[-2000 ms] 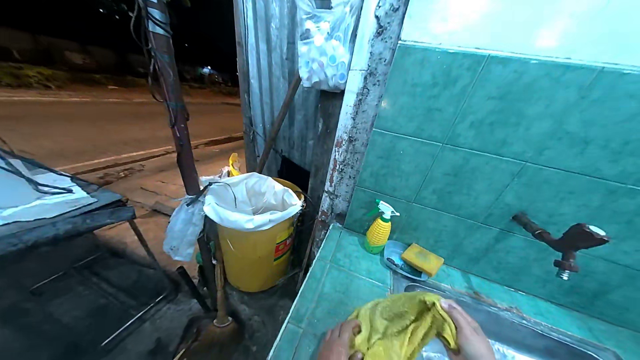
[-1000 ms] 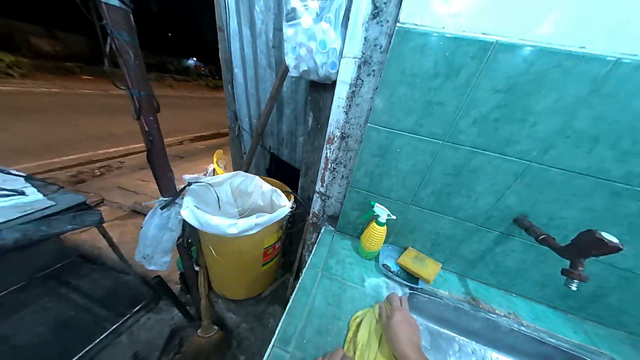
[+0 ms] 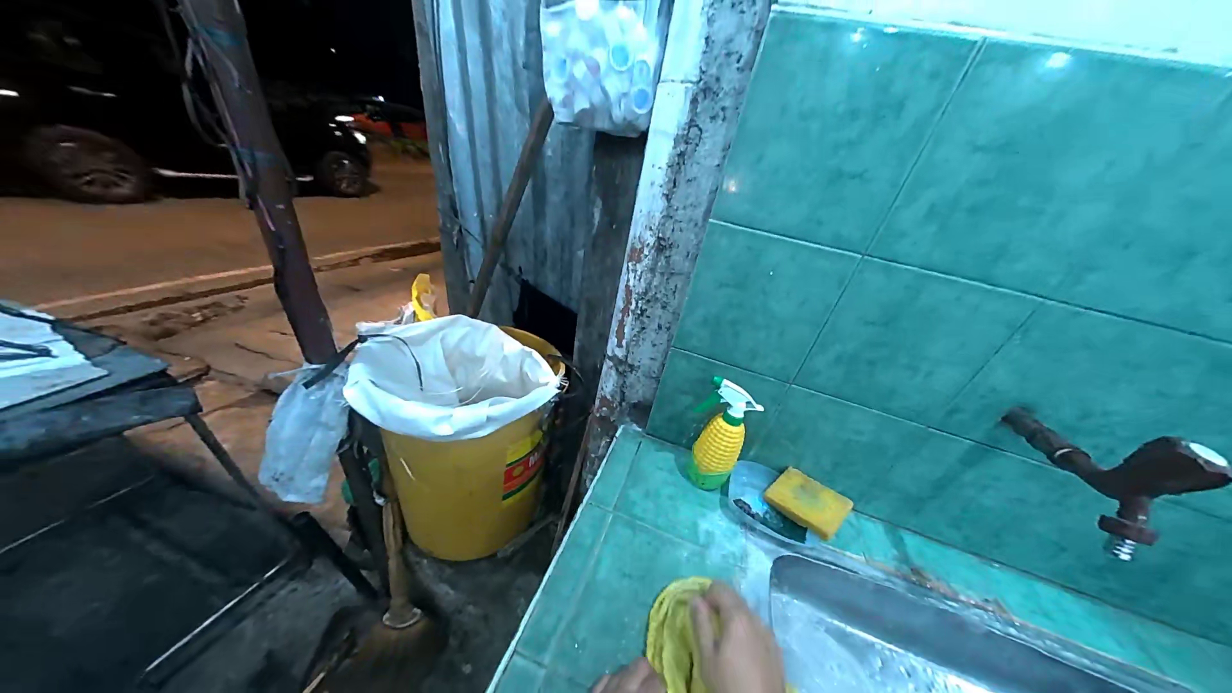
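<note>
My right hand [image 3: 736,640] grips a bunched yellow cloth [image 3: 671,626] on the green tiled counter [image 3: 626,568], just left of the metal sink [image 3: 866,640]. At the bottom edge of the view my left hand [image 3: 630,679] touches the cloth's lower left side; only part of it shows, and its grip is unclear. Beyond the hands, a yellow and green spray bottle [image 3: 720,441] stands upright against the tiled wall. Beside it is a small dish [image 3: 756,505], with a yellow sponge [image 3: 808,501] resting on its right side.
A dark tap [image 3: 1121,476] juts from the wall over the sink. Left of the counter stands a yellow bucket [image 3: 462,491] with a white liner. A post [image 3: 279,212], a dark table [image 3: 96,404] and a hanging bag of plastic cups [image 3: 602,67] are nearby.
The cloth was spread between both hands over the sink's edge two seconds ago; now it lies bunched on the counter. A dark vehicle has appeared on the road.
</note>
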